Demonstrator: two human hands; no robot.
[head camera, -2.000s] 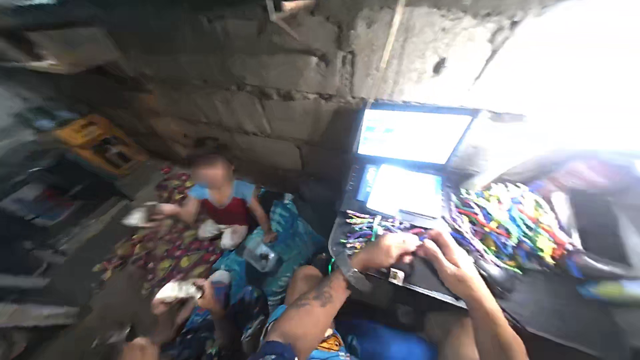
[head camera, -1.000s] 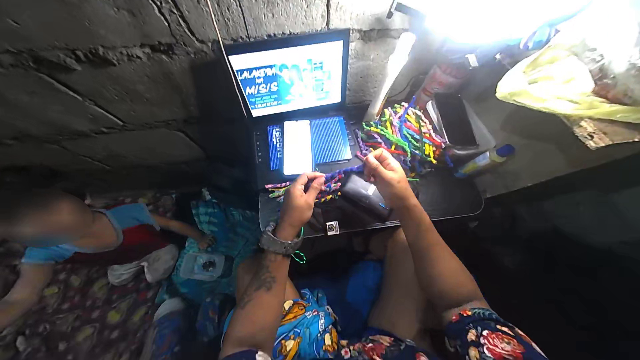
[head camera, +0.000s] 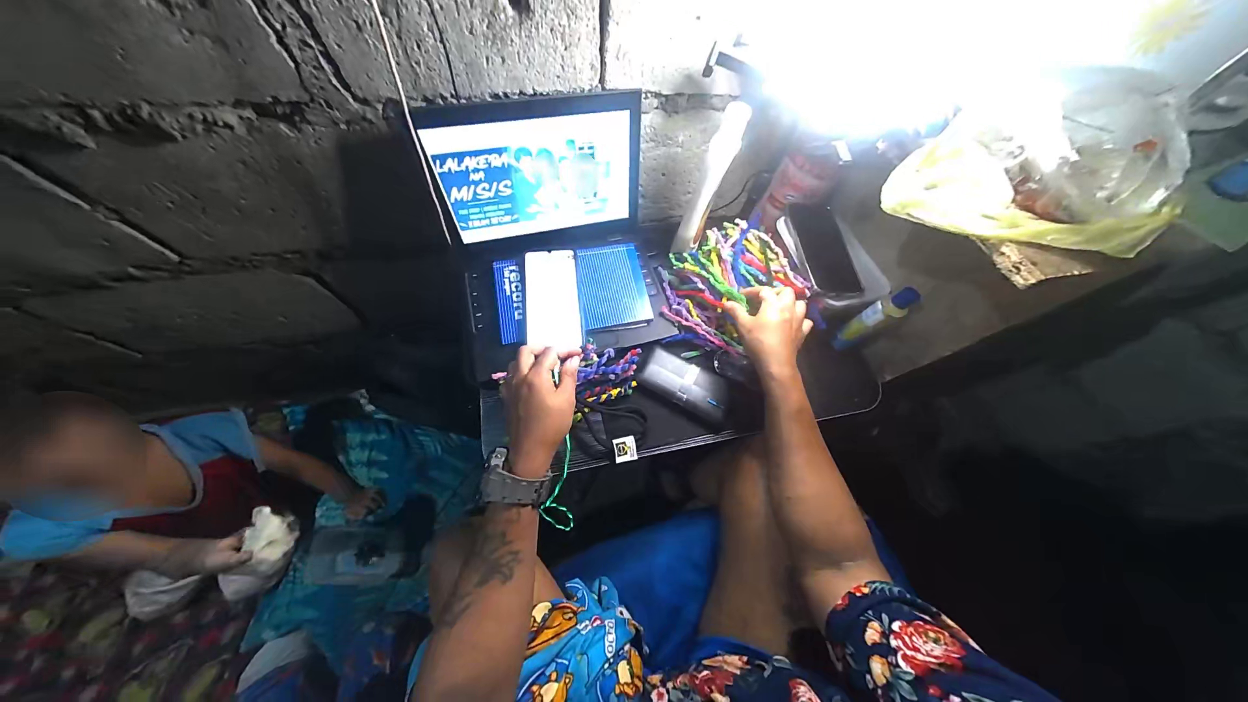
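My left hand (head camera: 542, 400) is at the laptop's front edge, its fingertips over a small bundle of twisted colored cords (head camera: 606, 372) and close to the bottom of a lit phone (head camera: 552, 300). Whether it grips a cord is unclear. My right hand (head camera: 772, 331) reaches into a larger pile of multicolored twisted cords (head camera: 721, 278), thumb and fingers at a green one; a firm hold cannot be made out. Between the hands lies a dark case (head camera: 684, 382). A green cord (head camera: 558, 512) hangs below my left wrist. Behind stands an open laptop (head camera: 536, 175) with a lit screen.
A blue notebook (head camera: 614, 285) lies under the phone. Right of the pile are a dark phone (head camera: 824, 249), a blue-capped tube (head camera: 876, 317) and a yellowish plastic bag (head camera: 1033, 185). A bright lamp glares behind. A child (head camera: 195, 487) is at the left on patterned cloth, holding something white.
One second ago both hands were near each other over a twisted cord in front of the laptop. Now they are apart, the right on the large pile, the left by the small bundle.
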